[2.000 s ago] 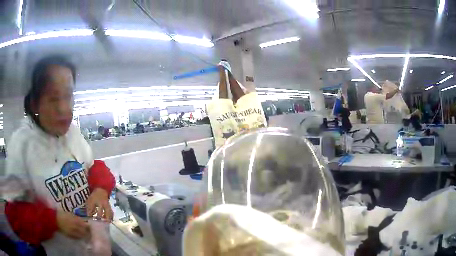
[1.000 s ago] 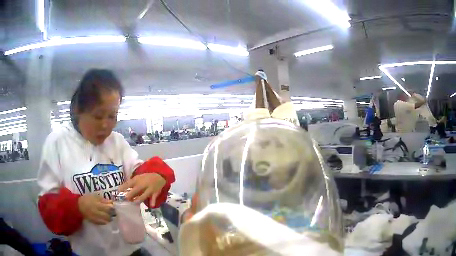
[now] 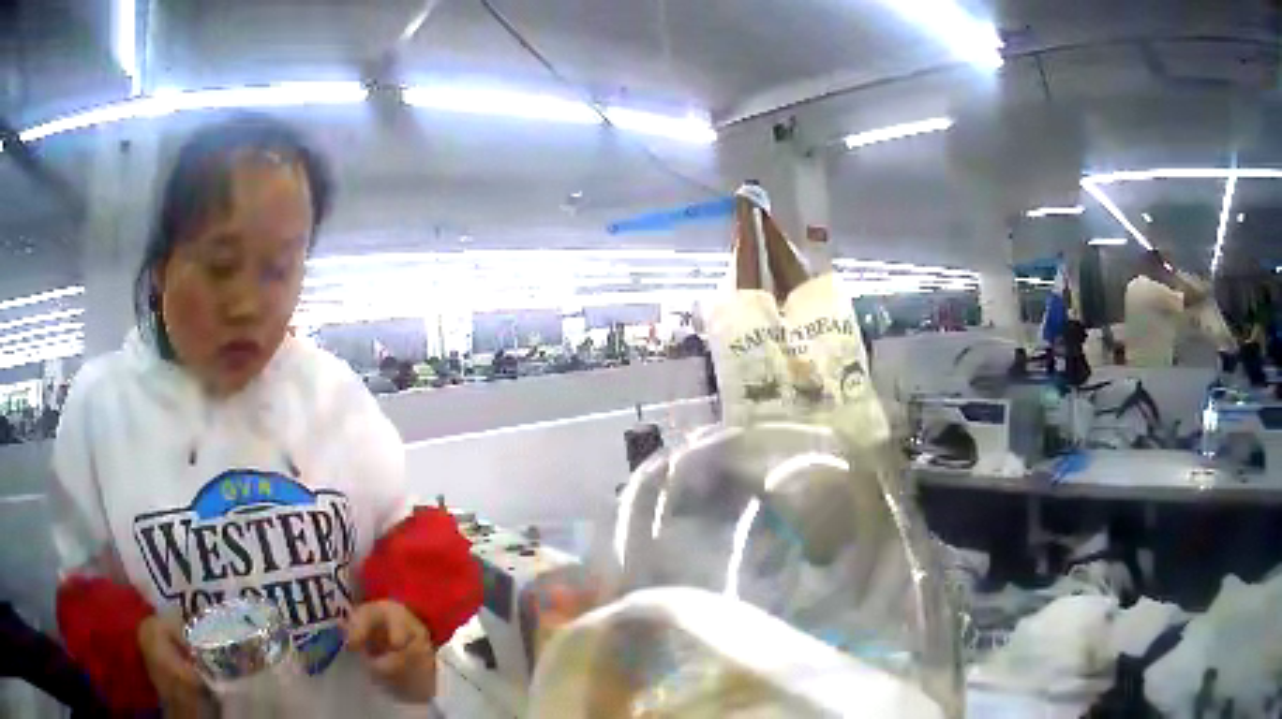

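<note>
A large clear rounded container [image 3: 830, 541], blurred and very close to the camera, fills the lower middle and is cut off by the bottom edge. A pale, whitish curved shape [image 3: 689, 639] lies across its lower front. A blurred orange-pink patch shows at its left side; I cannot tell whether it is a finger. Neither of my hands can be made out.
A person [image 3: 239, 464] with red sleeves stands at left, holding a shiny-topped cup [image 3: 239, 643]. A sewing machine [image 3: 520, 576] stands between us. A printed tote bag [image 3: 794, 351] hangs behind. White cloth [image 3: 1047, 646] is heaped at right.
The clear container sits lower in the picture, showing the tote bag above it again. The person appears closer, and the cup's shiny top is now tilted towards me.
</note>
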